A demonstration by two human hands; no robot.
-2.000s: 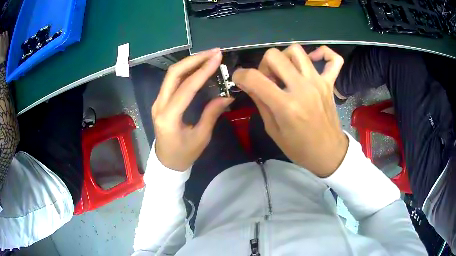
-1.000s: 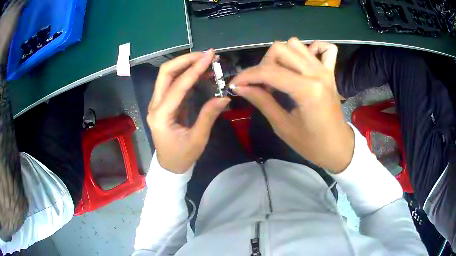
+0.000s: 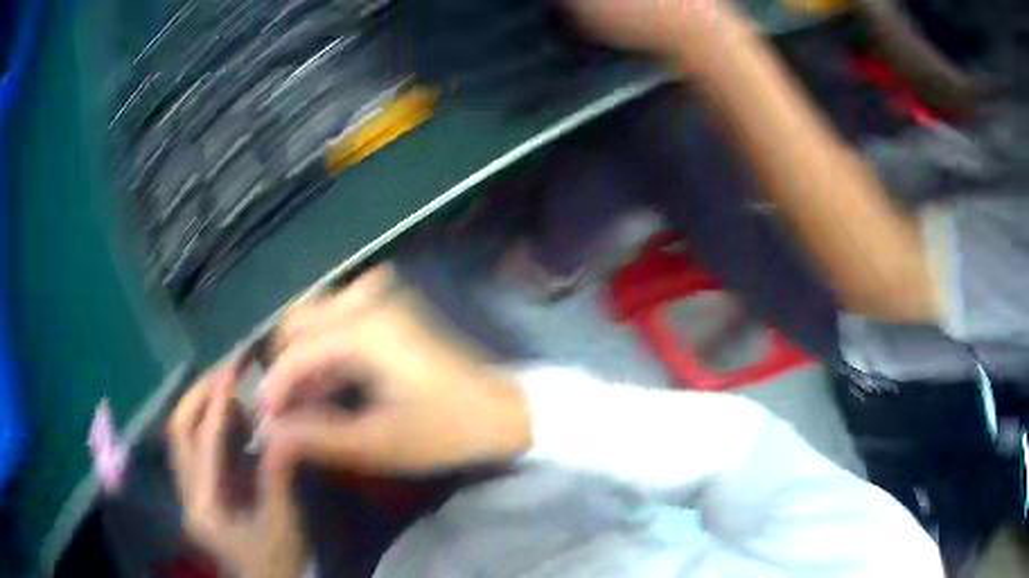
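Observation:
The view is strongly blurred. My left hand [image 3: 231, 485] is at the lower left, below the bench edge, its fingers curled around a small pale and dark module [image 3: 251, 406]. My right hand [image 3: 378, 390] is just right of it, with thumb and index finger pinched together at the module's side. Blur hides whether a separate small part or lead is between those fingertips.
A dark tray with rows [image 3: 248, 136] lies on the green bench [image 3: 271, 265], with an orange-yellow patch [image 3: 384, 127] at its corner. Another person's arm [image 3: 812, 181] reaches over the bench at upper right. A red stool [image 3: 722, 327] stands beyond my right sleeve.
The view has swung to the right and tilted, so my hands appear lower left. The dark tray shows more fully, and another person's arm has come into view. The module is still between my hands.

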